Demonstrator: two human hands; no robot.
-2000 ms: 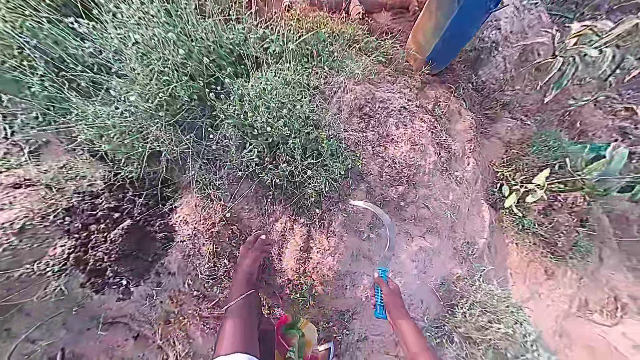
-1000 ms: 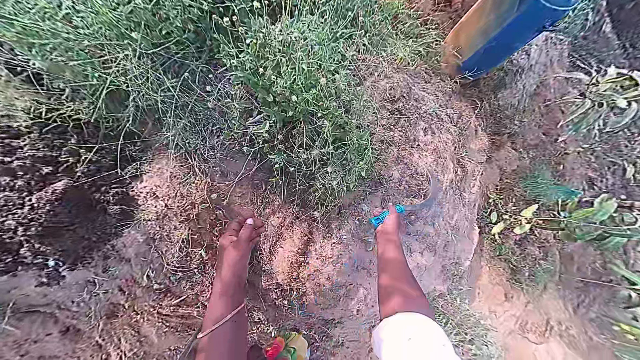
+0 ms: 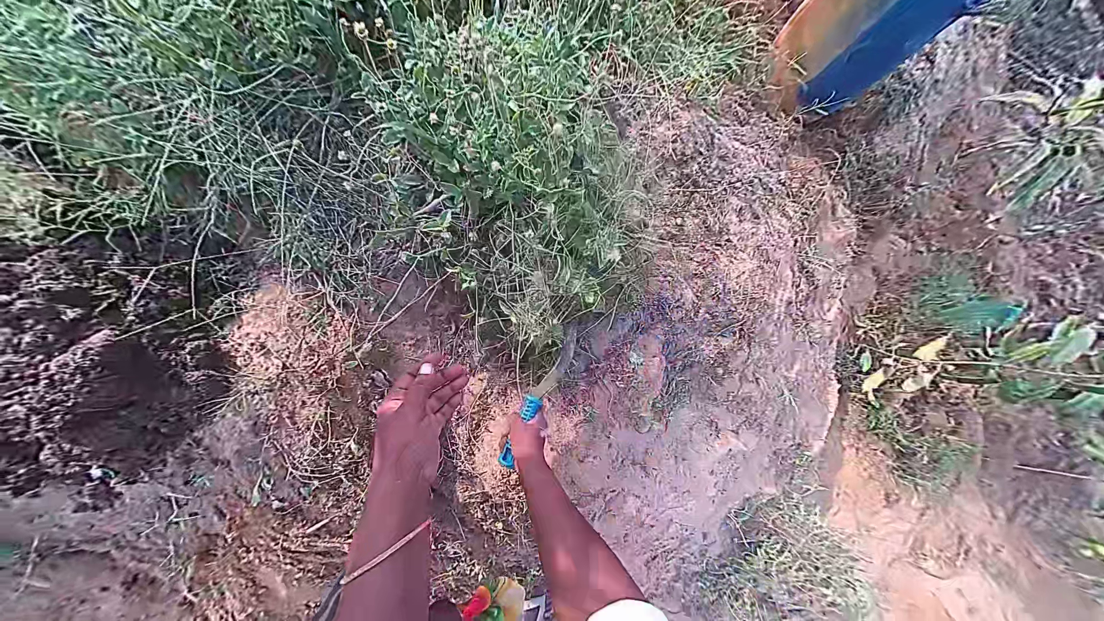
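My right hand (image 3: 528, 435) is closed around the blue handle of a sickle (image 3: 561, 366). Its curved metal blade points up and reaches the lower edge of a clump of green weeds (image 3: 535, 190); the blade's tip is hard to make out against the stems. Just left of the sickle, my left hand (image 3: 420, 410) hovers over dry, cut stalks, fingers loosely bent and apart, with nothing seen in it. A thin cord circles the left wrist.
A blue and tan object (image 3: 871, 52) stands at the upper right. Leafy plants (image 3: 1018, 354) grow along the right side, beyond a low soil edge. Dark, clumpy soil (image 3: 103, 371) lies at left. Something red, yellow and green (image 3: 493, 599) shows at the bottom edge.
The sickle in my right hand has moved left, close to my left hand, and its blade is now at the base of the weeds. A second ago it was over bare ground farther right.
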